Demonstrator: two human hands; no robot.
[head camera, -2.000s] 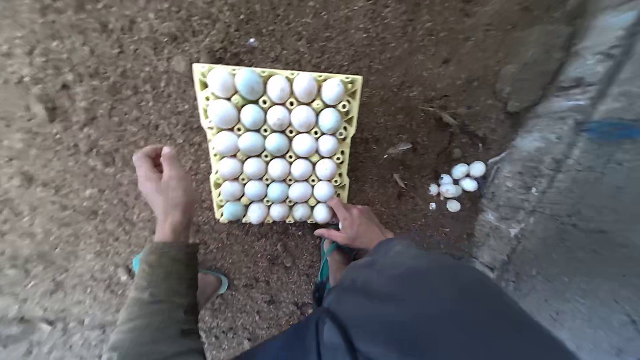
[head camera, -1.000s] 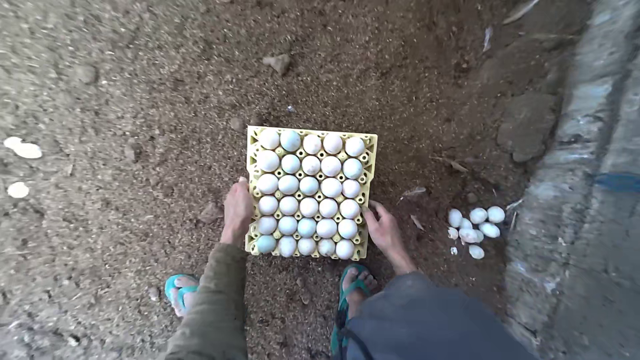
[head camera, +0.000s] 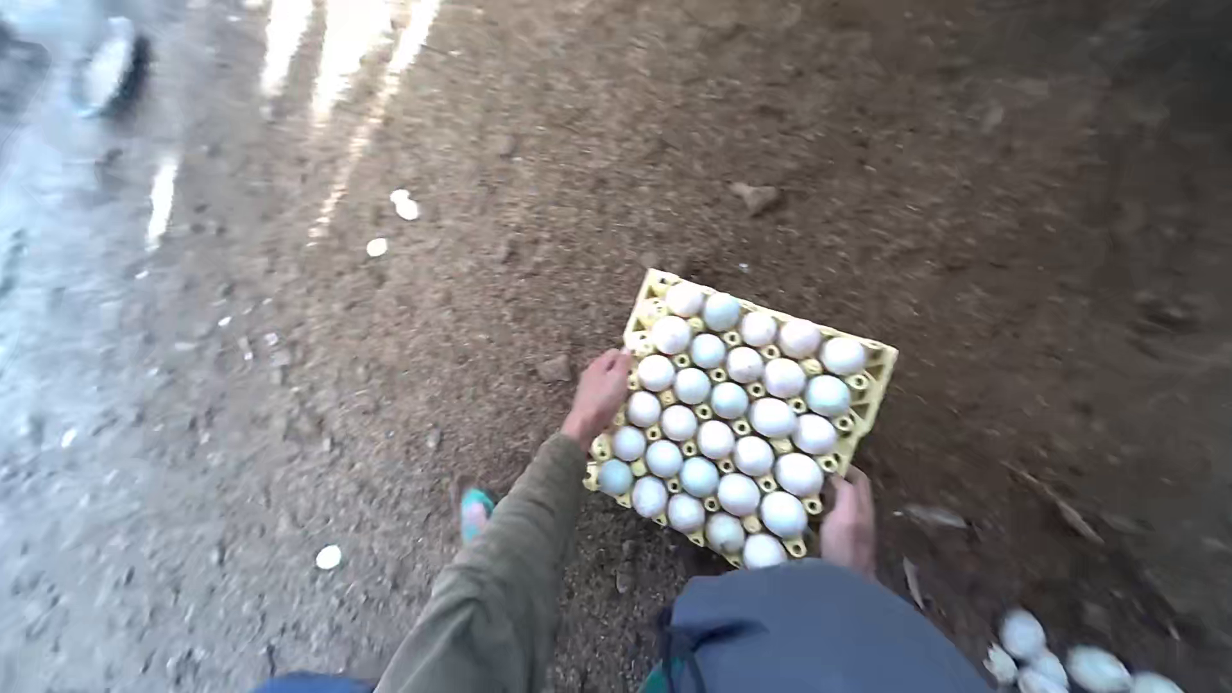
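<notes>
A yellow plastic egg tray (head camera: 874, 385), filled with rows of white and pale bluish eggs (head camera: 772, 417), is held tilted in the view over the dirt ground. My left hand (head camera: 601, 390) grips its left edge, the fingertips partly hidden at the rim. On the lower right edge is my right hand (head camera: 849, 520), closed on the side of the tray, with the thumb side showing and the other fingers hidden beneath or behind it.
A pile of white eggs (head camera: 1044, 664), some apparently broken, lies on the ground at the lower right. Small white pieces (head camera: 406, 206) are scattered at the left. A stone (head camera: 756, 197) lies beyond the tray. My sandalled foot (head camera: 475, 515) shows left of the sleeve.
My left hand, off the tray two seconds ago, has taken hold of its left edge. The tray now stands turned at an angle. The view has swung left.
</notes>
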